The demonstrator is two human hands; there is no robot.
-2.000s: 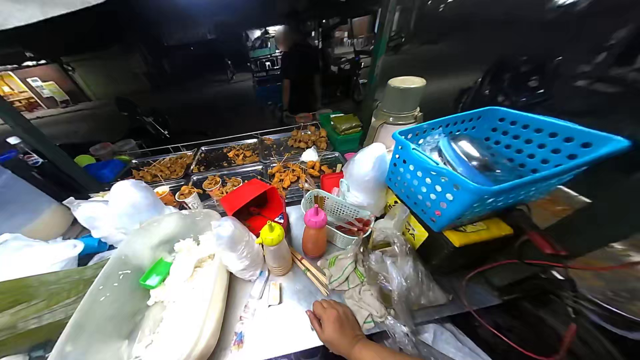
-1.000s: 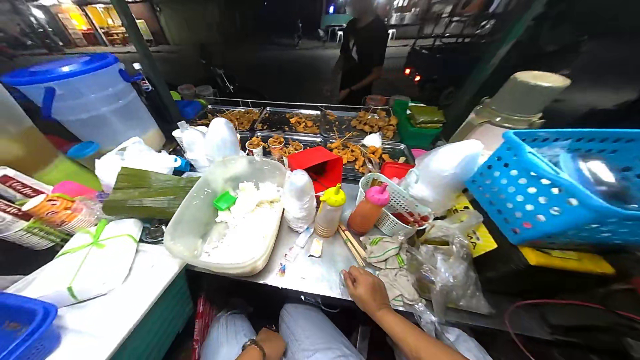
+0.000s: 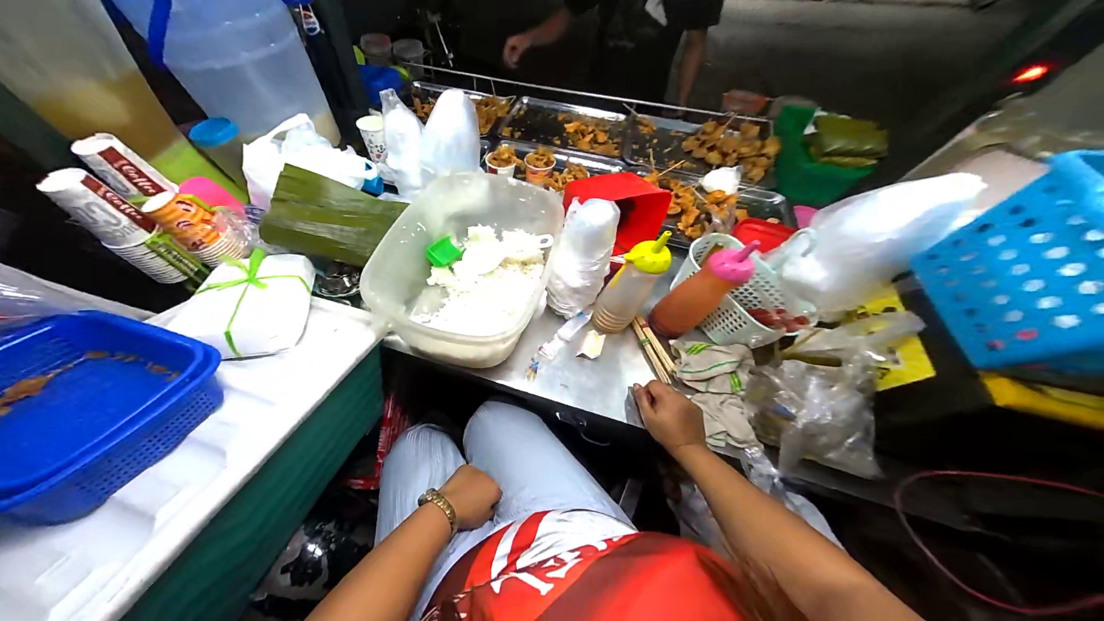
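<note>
My right hand (image 3: 669,416) rests curled on the front edge of the metal counter (image 3: 565,379), beside wooden sticks (image 3: 655,349) and a folded cloth (image 3: 718,379). On my thigh lies my left hand (image 3: 470,496), its fingers curled, a watch on the wrist. Neither hand shows anything held, though the fingers are partly hidden. Behind my right hand stand a squeeze bottle with a yellow cap (image 3: 632,280) and one of orange sauce with a pink cap (image 3: 703,291). A plastic tub of white rice (image 3: 483,293) with a green scoop (image 3: 444,252) sits farther left.
Metal trays of fried food (image 3: 595,134) line the back, with a person (image 3: 638,52) beyond. A blue basket (image 3: 1026,267) is at right, near a plastic bag (image 3: 819,405). At left are a blue tray (image 3: 95,405), paper cups (image 3: 112,220) and a wrapped white package (image 3: 246,302).
The view has swung left and down, bringing my left hand and lap into sight. My right hand stays at the counter's edge. The person across the trays now shows an arm reaching over them.
</note>
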